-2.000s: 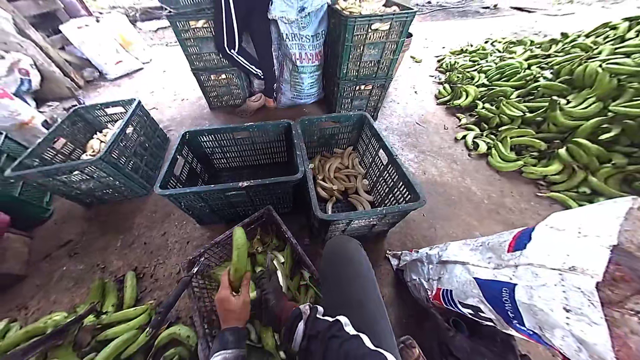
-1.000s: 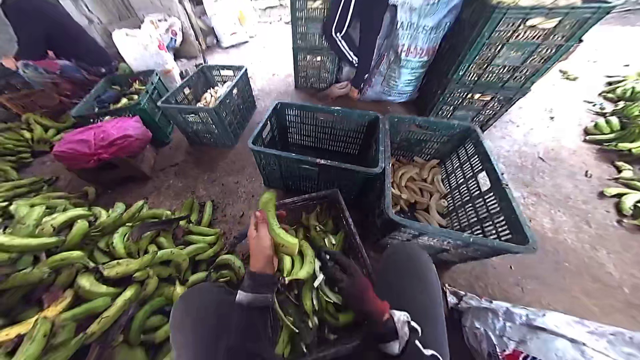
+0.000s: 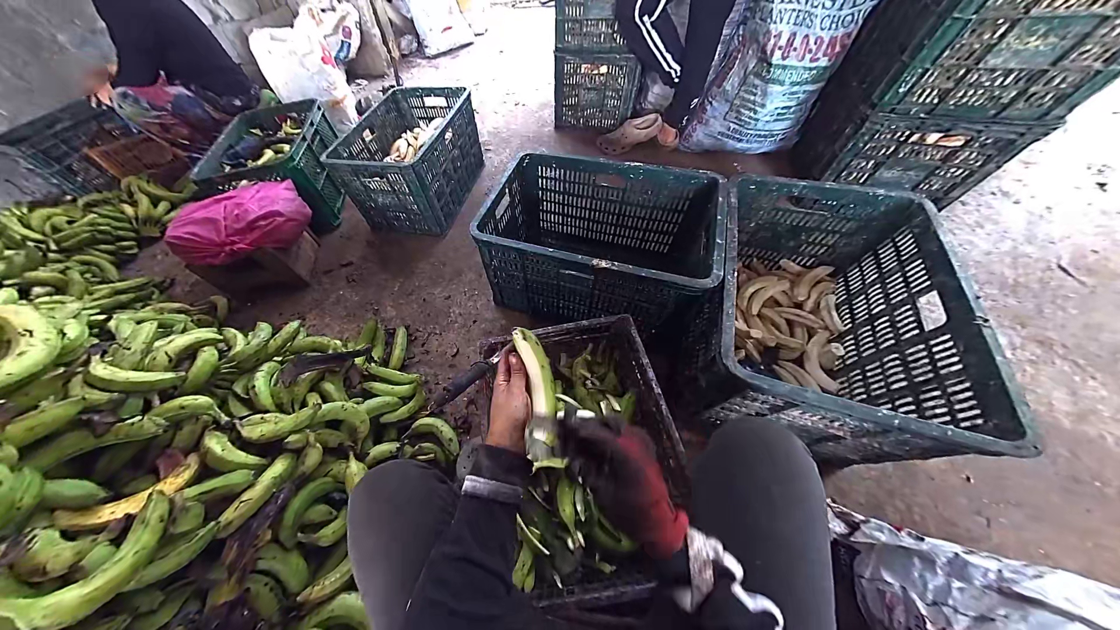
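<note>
My bare left hand is closed around a green plantain held upright; a pale strip along it shows where peel is off. My right hand, in a dark and red glove, is at the plantain's lower end, its fingers blurred; whether it holds a tool I cannot tell. Both hands are over a dark plastic crate with green peels in it, between my knees. A black-handled tool lies at the crate's left rim. Peeled plantains lie in the large green crate at the right.
Unpeeled green plantains cover the floor at left. Beyond my crate stands another green crate. A pink bundle sits on a low block. Further back are a crate with pale pieces, stacked crates, a sack and two people.
The view has swung left since two seconds ago. The plantain in my left hand was green-skinned before and now shows a pale peeled strip. My gloved right hand has come closer to it.
</note>
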